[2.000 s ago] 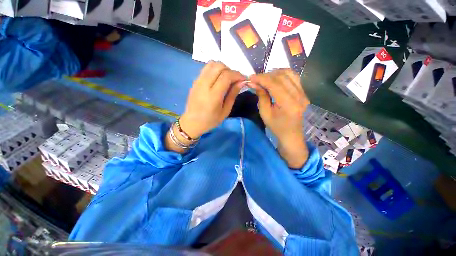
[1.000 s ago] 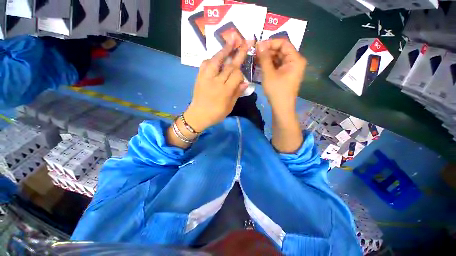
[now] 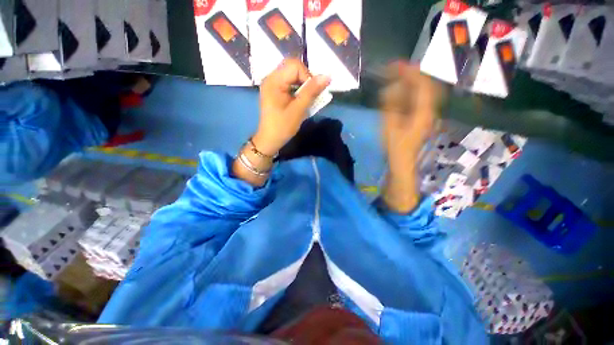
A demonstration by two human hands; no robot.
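Three phone boxes lie side by side, fronts up, at the edge of the dark green bench. My left hand holds a small white label strip between thumb and fingers, just below the middle box. My right hand is blurred, right of the row and below two more phone boxes; whether it holds a sticker cannot be seen.
Stacked boxes stand at the back left and back right. Floor stacks sit at left; loose boxes and a blue stool are at right. A person's blue sleeve shows at far left.
My hands have moved apart, the right one to the right. The three boxes now lie straight and evenly side by side instead of fanned and overlapping. The white strip stays in my left hand.
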